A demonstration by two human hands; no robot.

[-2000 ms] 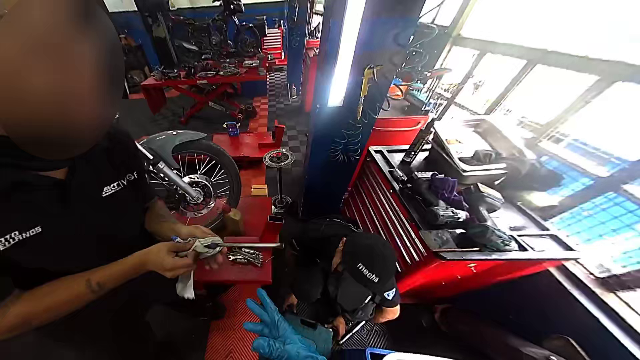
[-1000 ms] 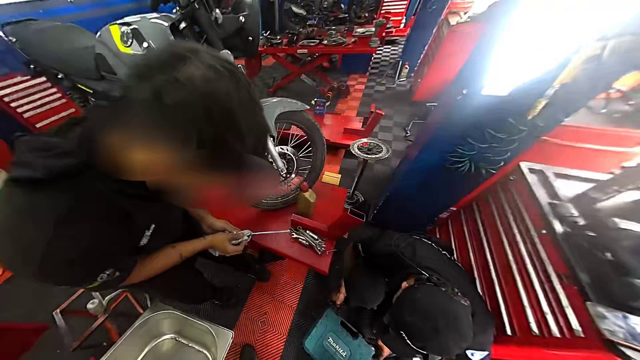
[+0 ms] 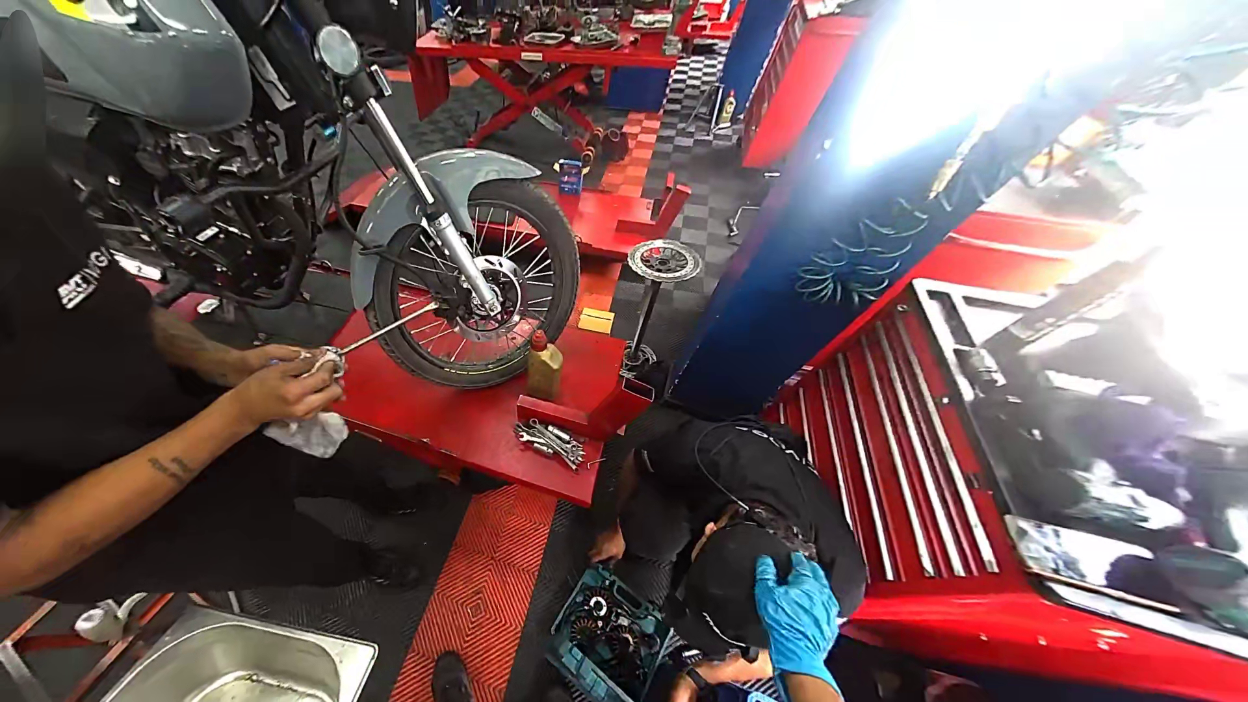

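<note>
My right hand (image 3: 799, 609), in a blue glove, is at the bottom right with its fingers up and slightly apart, holding nothing that I can see. It overlaps the black cap (image 3: 726, 590) of a crouching person; whether it touches the cap I cannot tell. Below that person, a teal plastic case (image 3: 570, 653) stands open on the floor, full of metal parts. My left hand is out of view. On the left, a standing person's hands (image 3: 288, 385) hold a thin metal rod (image 3: 390, 329) and a white rag (image 3: 310, 434).
A grey motorcycle's front wheel (image 3: 478, 283) stands on a red lift (image 3: 429, 419), with a yellowish bottle (image 3: 544, 370) and several wrenches (image 3: 551, 444). A blue pillar (image 3: 780, 322) and a red tool chest (image 3: 897, 439) rise at the right. A steel basin (image 3: 244, 658) sits at the bottom left.
The view has shifted strongly. The teal case, closed one second ago, is open. My gloved hand, out of view one second ago, is in view again.
</note>
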